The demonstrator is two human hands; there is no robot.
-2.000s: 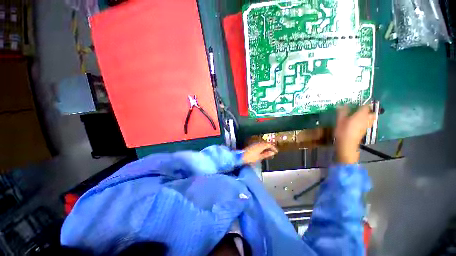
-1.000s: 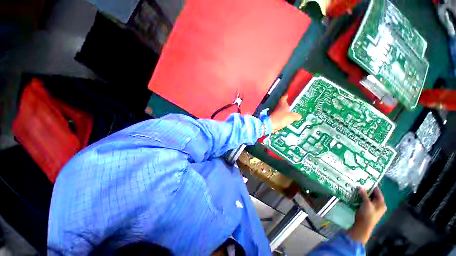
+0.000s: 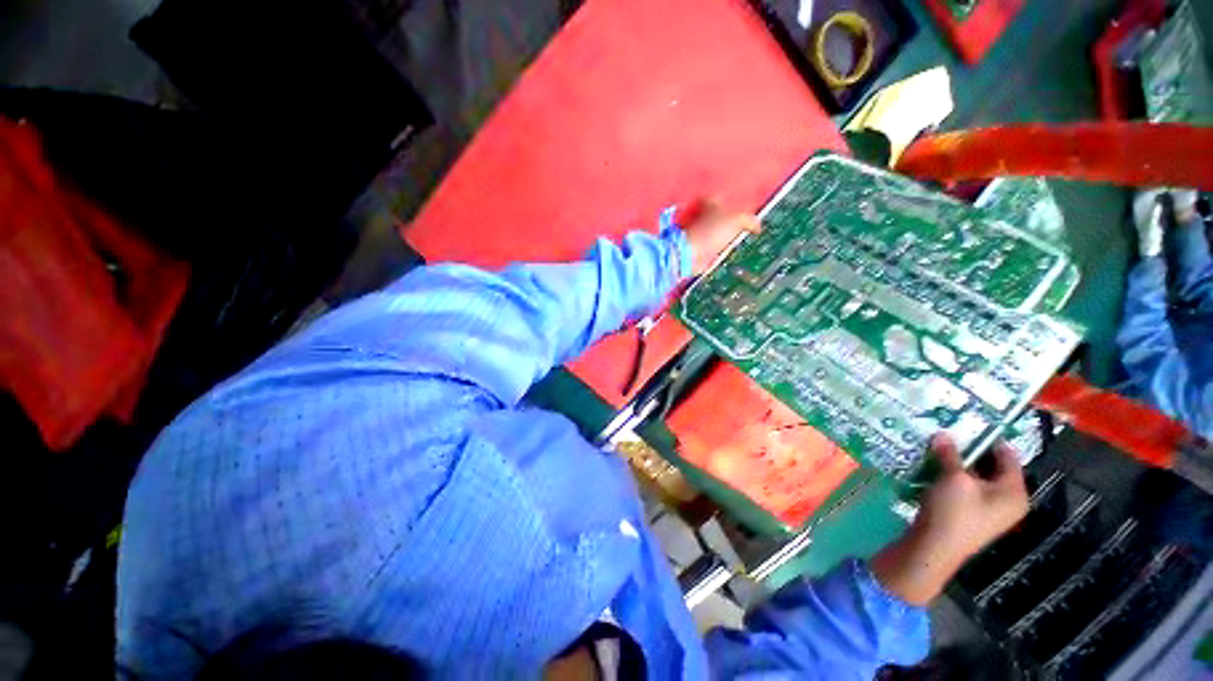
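Note:
A large green circuit board (image 3: 885, 313), solder side up, is held tilted above the bench between my two hands. My left hand (image 3: 718, 233) is at its left edge, with the fingertips partly hidden. My right hand (image 3: 964, 499) grips its lower right edge, thumb on top. A red board support (image 3: 758, 446) lies below the board. Part of the dark-handled cutters (image 3: 636, 357) shows beside my left sleeve.
A large red mat (image 3: 625, 120) lies left of the board. A yellow tape roll (image 3: 845, 49) sits in a black tray at the far end. Metal rails (image 3: 712, 583) are near my body. Red strips and another person's blue sleeve (image 3: 1160, 339) are at the right.
The board has been lifted off its red support and moved up and away from my body, with both hands on it. The view has shifted, and another person's sleeve now shows at right.

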